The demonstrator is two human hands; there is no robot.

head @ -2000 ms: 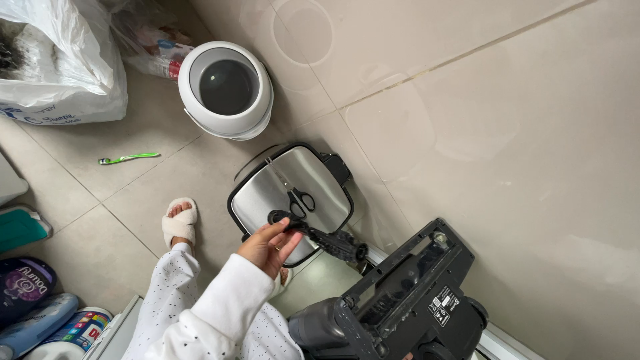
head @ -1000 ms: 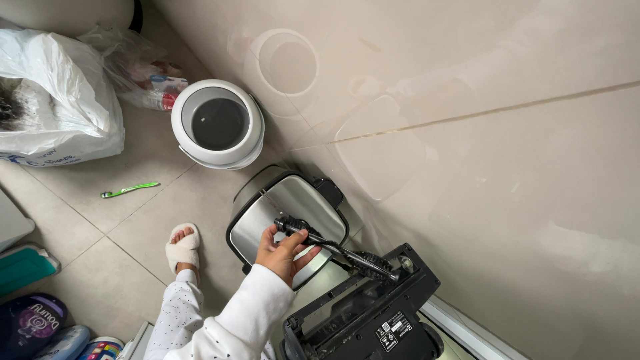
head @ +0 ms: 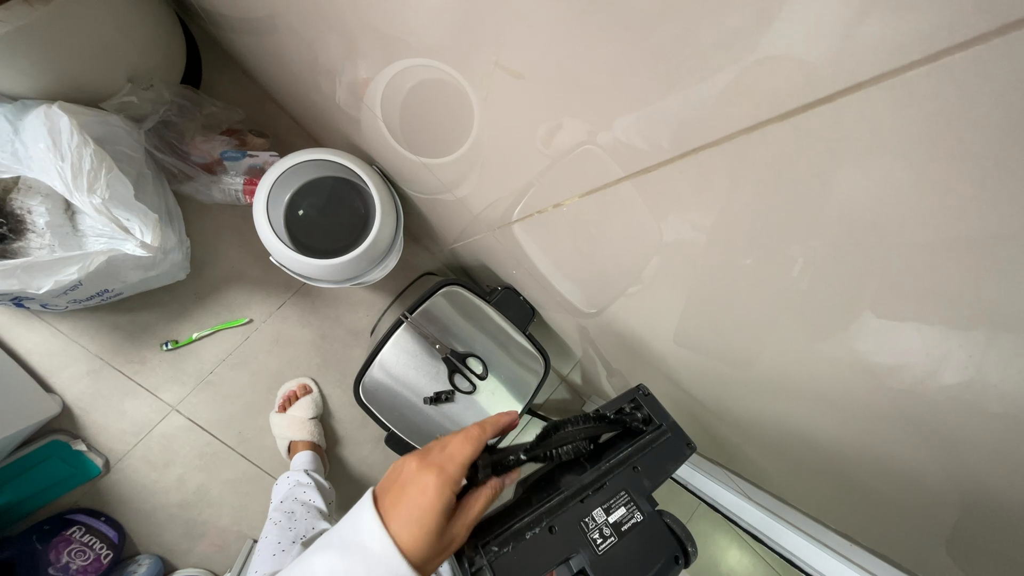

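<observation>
My left hand (head: 436, 488) grips the near end of a black brush roller (head: 560, 436) between thumb and fingers. The roller's far end rests at the edge of a black vacuum cleaner floor head (head: 592, 504), whose underside faces up. Just past my fingertips is a bin with a brushed metal lid (head: 400, 384) and black rim. Black-handled scissors (head: 460, 368) lie on the lid, with a small dark part (head: 438, 398) beside their handles. My right hand is not in view.
A white bucket (head: 272, 216) with dark contents stands by the tiled wall. Left are a white plastic bag (head: 120, 216), a clear bag (head: 204, 160), a green toothbrush (head: 206, 334) on the floor, a teal dustpan-like item (head: 48, 480) and a purple bottle (head: 68, 544). My slippered foot (head: 298, 416) is nearby.
My left hand has moved off the bin lid toward the floor head with the roller's end. The scissors show again, and a small dark part is now visible beside them.
</observation>
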